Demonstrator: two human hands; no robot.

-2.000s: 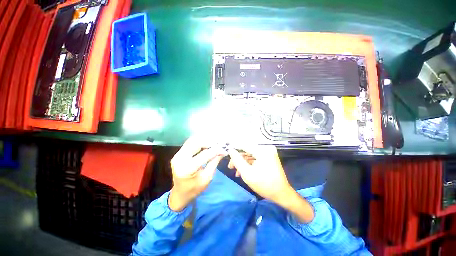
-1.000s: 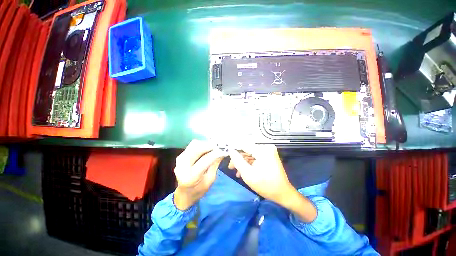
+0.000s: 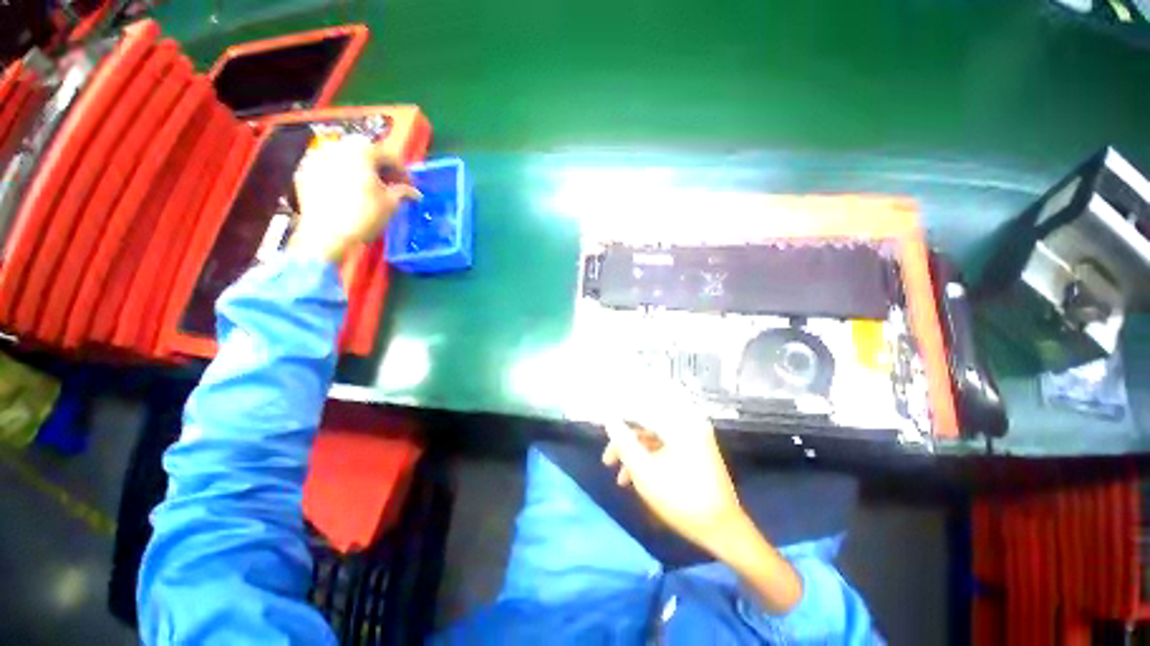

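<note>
A laptop base assembly [image 3: 757, 353] lies open in an orange-red foam tray [image 3: 757, 215], with its long battery [image 3: 744, 278] in the far half and a round cooling fan [image 3: 784, 364] in the near half. My left hand [image 3: 343, 199] is over the left foam tray, fingertips at the left rim of the blue parts bin [image 3: 431, 217]; whether it holds a piece cannot be told. My right hand [image 3: 668, 469] is at the laptop's near edge, left of the fan, fingers curled. Its fingertips are washed out by glare, so any small part there cannot be made out.
Stacked orange-red foam trays [image 3: 114, 202] stand at the left, one holding another laptop base [image 3: 233, 259]. The electric screwdriver [image 3: 969, 360] lies right of the tray. A silver-and-black boxy machine [image 3: 1072, 259] and a clear plastic bag [image 3: 1087, 385] are further right. Black crate [image 3: 423, 555] below the bench.
My left hand has left my right hand and moved far left to the blue bin. My right hand remains at the laptop's near edge. The view has shifted, so the bench scene appears lower.
</note>
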